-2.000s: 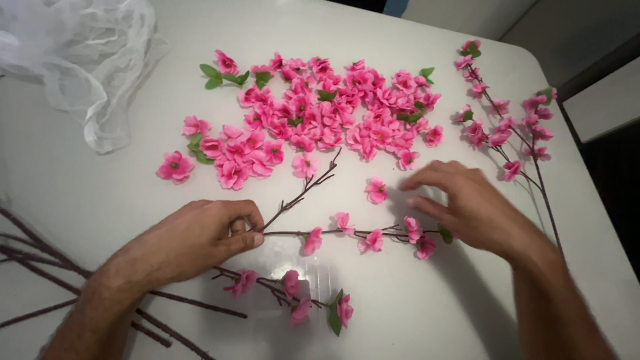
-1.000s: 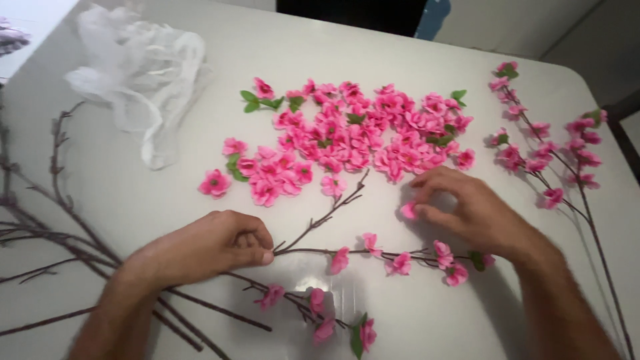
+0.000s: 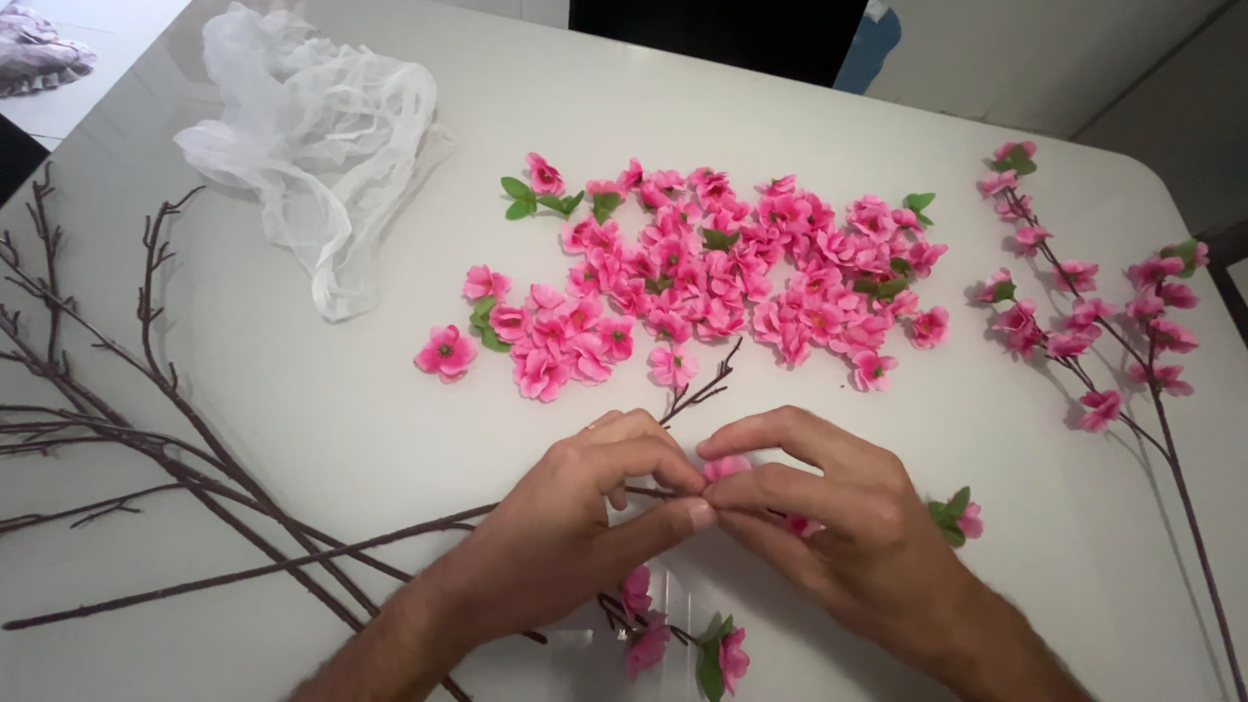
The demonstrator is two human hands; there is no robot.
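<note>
My left hand point(image 3: 609, 497) pinches a brown artificial branch point(image 3: 419, 529) between thumb and forefinger. Against its fingertips, my right hand point(image 3: 809, 507) holds a small pink fabric blossom point(image 3: 726, 469) at the branch. A bare forked twig point(image 3: 704, 392) of the branch points up behind the hands, while the fingers hide much of the rest. Below the hands, a lower twig bears pink blossoms point(image 3: 647, 648) and a green leaf point(image 3: 711, 668). Beyond the hands spreads a heap of loose pink blossoms point(image 3: 682, 263) with some green leaves.
Bare brown branches point(image 3: 210, 463) lie crossed at the left of the white table point(image 3: 829, 127). A crumpled sheer white cloth point(image 3: 341, 166) rests at the upper left. On the right lies a branch with blossoms attached point(image 3: 1116, 331). A black object point(image 3: 717, 34) stands beyond the far edge.
My right hand has moved left to meet my left hand, bringing the pink blossom that it held one second ago above the branch. The view has shifted, showing more of the bare branches.
</note>
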